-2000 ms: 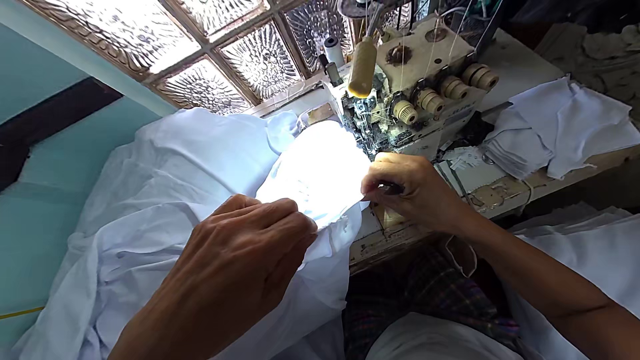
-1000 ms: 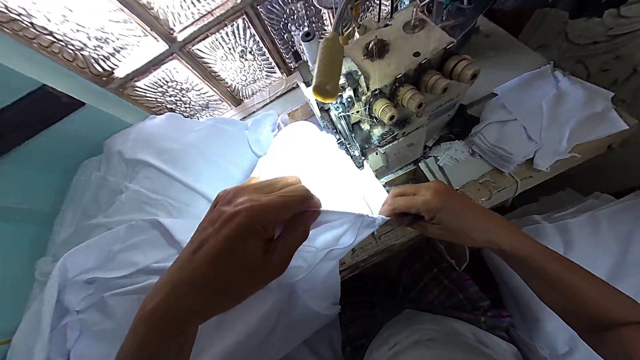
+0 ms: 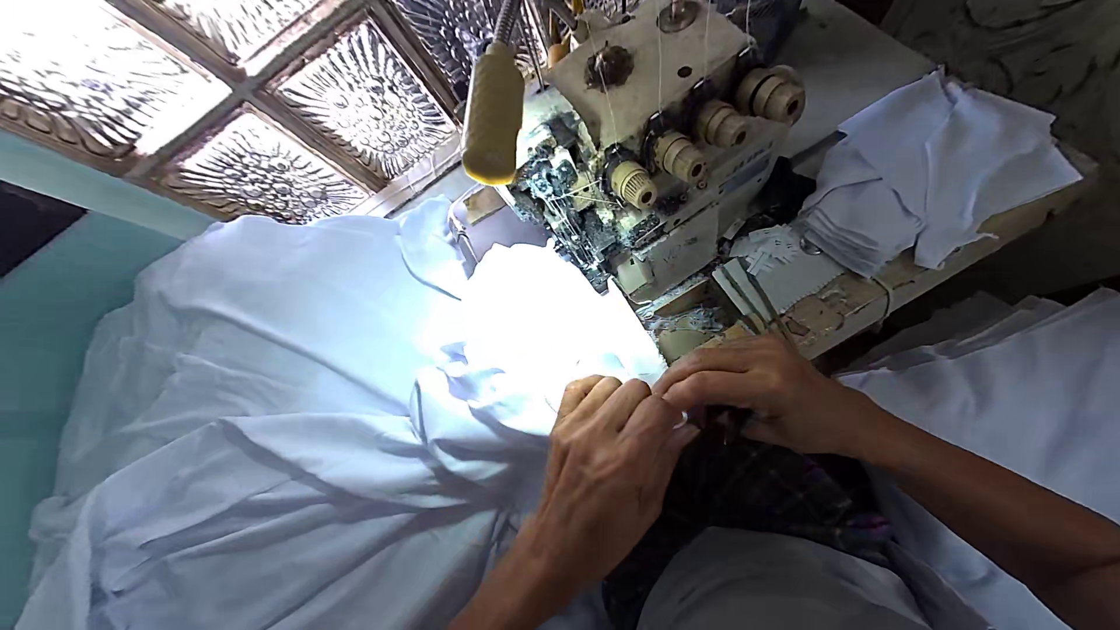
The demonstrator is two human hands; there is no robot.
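White fabric (image 3: 289,350) spreads over the left side and runs up to the overlock sewing machine (image 3: 647,114), where the lamp light washes out its detail. My left hand (image 3: 608,446) grips the fabric's near edge, fingers bent over it. Touching it on the right, my right hand (image 3: 761,389) pinches the same edge between thumb and fingers. Both hands are just in front of the machine's needle area (image 3: 582,236). A bit of white shows between the fingertips; the rest of what they pinch is hidden.
A yellow-handled lamp (image 3: 493,114) hangs left of the machine's tension dials (image 3: 678,156). Cut white pieces (image 3: 941,166) lie stacked on the worn table edge (image 3: 954,254). More white cloth (image 3: 1032,385) is at the lower right. A patterned glass window (image 3: 350,96) stands behind.
My hands, apart along the fabric edge a second ago, have come together. The fabric edge stretched between them is now bunched at the fingers. The view has shifted somewhat.
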